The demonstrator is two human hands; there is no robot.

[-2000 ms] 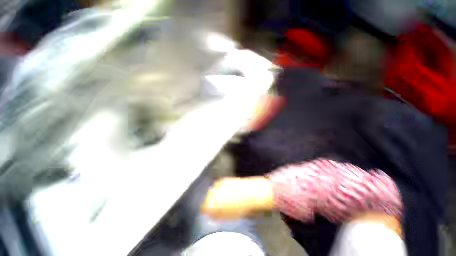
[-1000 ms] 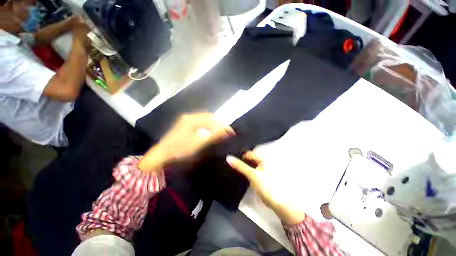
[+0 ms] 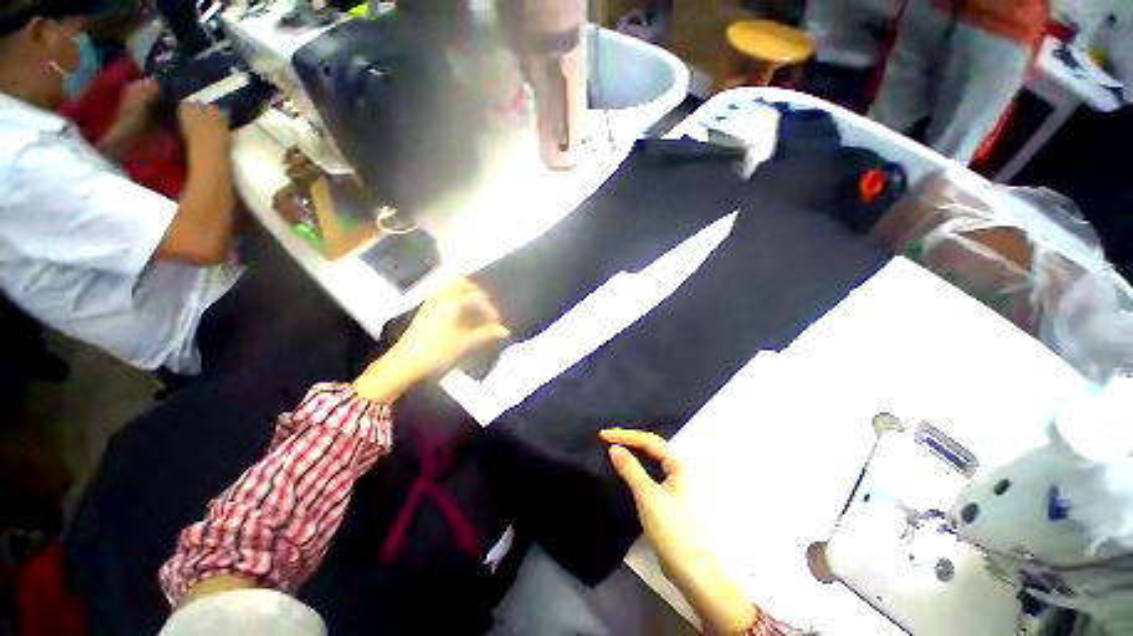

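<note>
Flat black fabric panels [image 3: 758,273] lie on the white table, with a long pointed gap of white tabletop between the left part and the right part. My left hand [image 3: 450,326] is at the near corner of the left part, fingertips pinched together at its edge. My right hand [image 3: 656,485] is at the near edge of the right part, index fingertip and thumb tip close together on the cloth; whether they grip it is unclear. The sewing machine head [image 3: 1056,478] and its metal plate [image 3: 913,534] are at the lower right.
More black cloth [image 3: 249,460] with a dark red tie hangs over my lap at left. A person in a white shirt [image 3: 87,224] works at another machine [image 3: 360,87] at upper left. A white tub [image 3: 857,112] with dark cloth and clear plastic [image 3: 994,236] stands behind the table.
The view has swung from a blurred scene to the table. Since one second ago, the gap between the fabric parts has widened and my left hand is farther left. My right hand appears slightly lower.
</note>
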